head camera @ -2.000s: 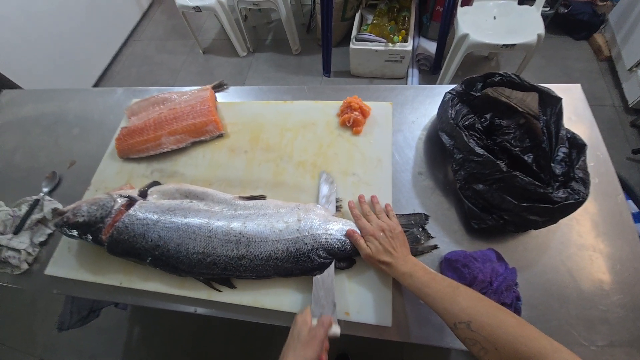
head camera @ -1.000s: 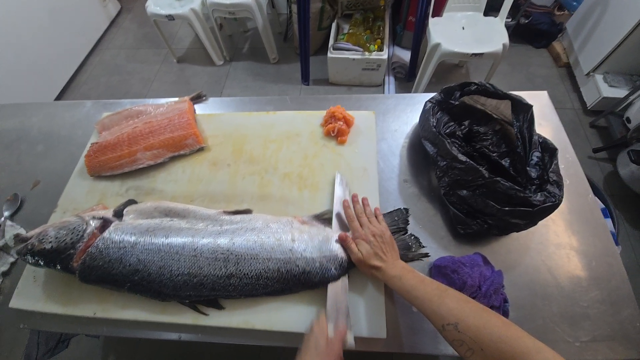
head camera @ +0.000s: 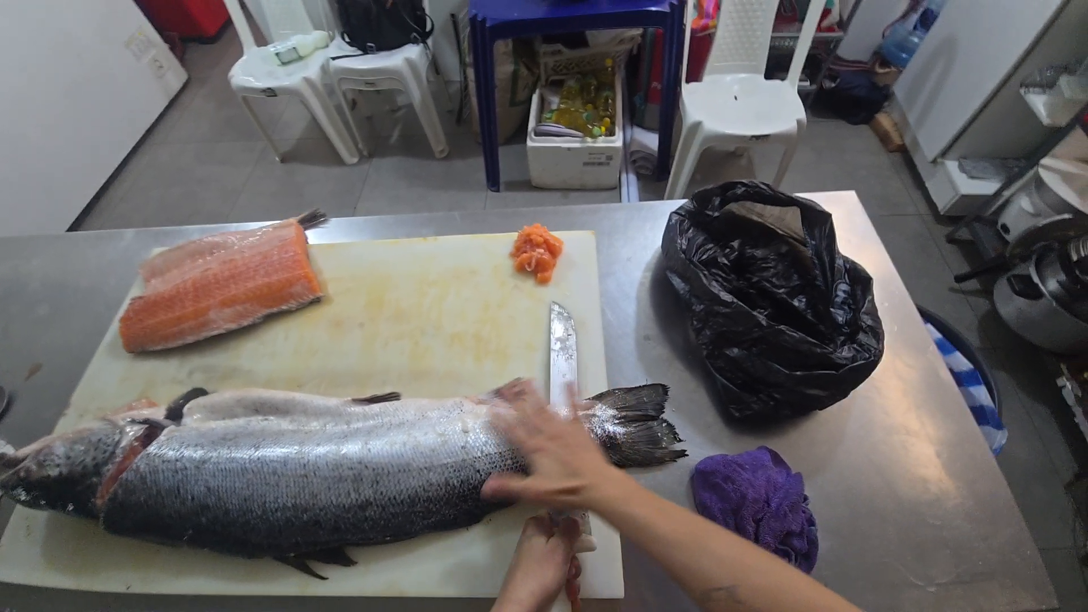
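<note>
A whole silvery salmon (head camera: 323, 467) lies on the white cutting board (head camera: 425, 314), head to the left and tail fin to the right. My left hand (head camera: 544, 557) is closed around the handle of a knife (head camera: 563, 353) at the board's near edge. The blade points away from me across the narrow part near the tail; my right hand and the fish hide its middle. Blurred, with fingers spread, my right hand (head camera: 552, 455) is over or on the fish just before the tail. Behind are a salmon fillet piece (head camera: 221, 285) and orange fish scraps (head camera: 536, 253).
A black plastic bag (head camera: 773, 306) stands open on the steel table (head camera: 918, 510) right of the board. Nearer me is a crumpled purple cloth (head camera: 755, 506). Beyond the table are white plastic chairs (head camera: 739, 106), a blue table (head camera: 578, 13) and a white foam box (head camera: 574, 161) with bottles.
My right hand, earlier resting near the tail, now reaches further left over the fish's body and is blurred. The knife stays in my left hand across the tail end. The view has shifted.
</note>
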